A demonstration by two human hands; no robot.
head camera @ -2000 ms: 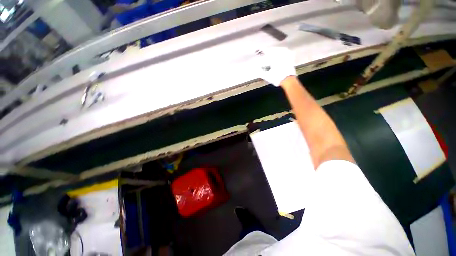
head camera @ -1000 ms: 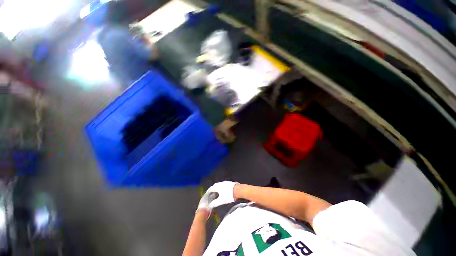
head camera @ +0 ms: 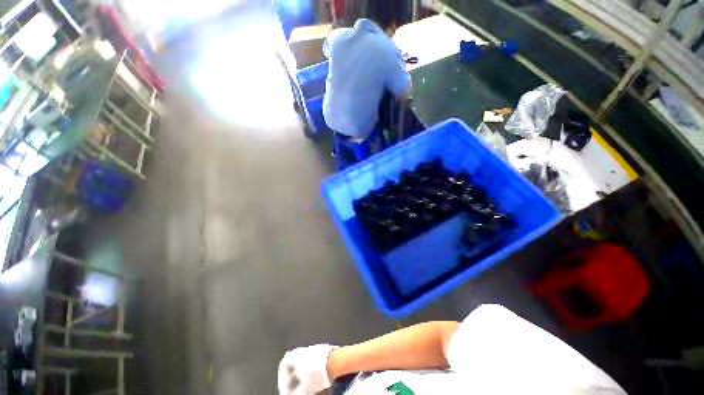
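Observation:
A large blue plastic crate [head camera: 351, 254] stands in front of me, right of centre. Black housings [head camera: 432, 200] lie in rows inside it, with a flat blue patch showing at its near side. My right hand [head camera: 305, 372], in a white glove, is low at the bottom edge near my body, below and left of the crate and not touching it. Its fingers are blurred and partly cut off, so I cannot tell whether it holds anything. My left hand is not in view.
A person in a light blue top [head camera: 359, 81] is beyond the crate at a green-topped bench [head camera: 451, 96]. Clear plastic bags [head camera: 536, 112] lie on the bench at right. A red stool [head camera: 606, 285] is at lower right. Metal racks [head camera: 85, 332] line the left side of the grey floor.
My view has turned left, away from the long white-topped line, to the blue crate. My right hand has come back from that surface to my body. My left hand has gone out of view.

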